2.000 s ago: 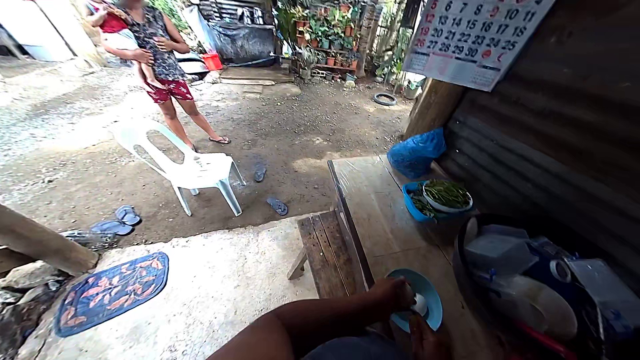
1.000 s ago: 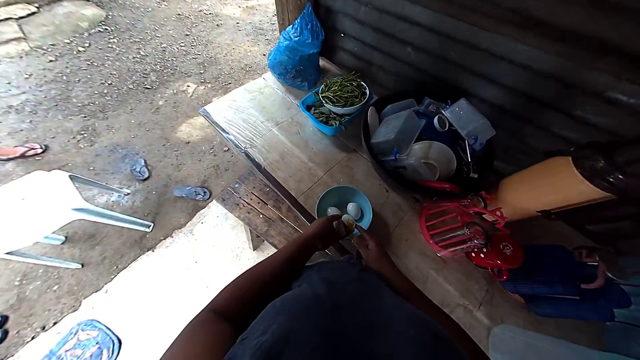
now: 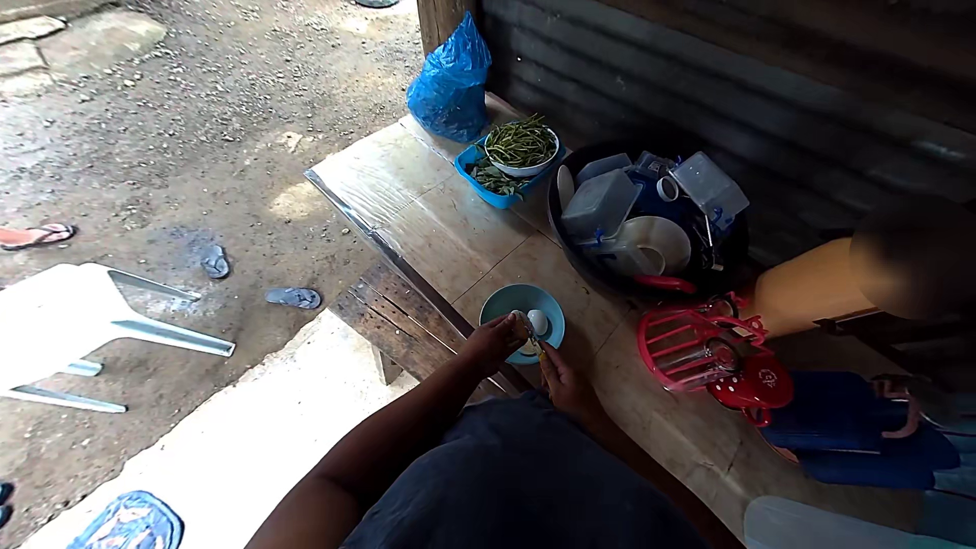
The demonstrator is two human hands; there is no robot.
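My left hand (image 3: 492, 343) grips a small brownish object (image 3: 523, 326), too small and dark to name surely, over the left part of a light-blue bowl (image 3: 503, 299). Close beside it, my right hand (image 3: 566, 379) holds a small tool with a yellow handle (image 3: 542, 351); its tip meets or nearly meets the brownish object. Inside the bowl, a white egg (image 3: 537, 322) shows to the right of my fingers. Another pale thing lies low in the bowl, partly hidden by my hands. The bowl rests on the tiled tabletop (image 3: 457, 248).
Beyond the bowl are a blue plastic bag (image 3: 450, 84), a blue basin (image 3: 499, 200) with greens and a black tub (image 3: 560, 229) of containers. A red plastic rack (image 3: 663, 347) stands at right. A wooden bench (image 3: 389, 320) adjoins the table; a white chair (image 3: 61, 320) stands at left.
The view has swung down and to the right. A second white egg-like shape showed in the bowl one second ago; my hands now cover much of that side. Both hands stay at the bowl.
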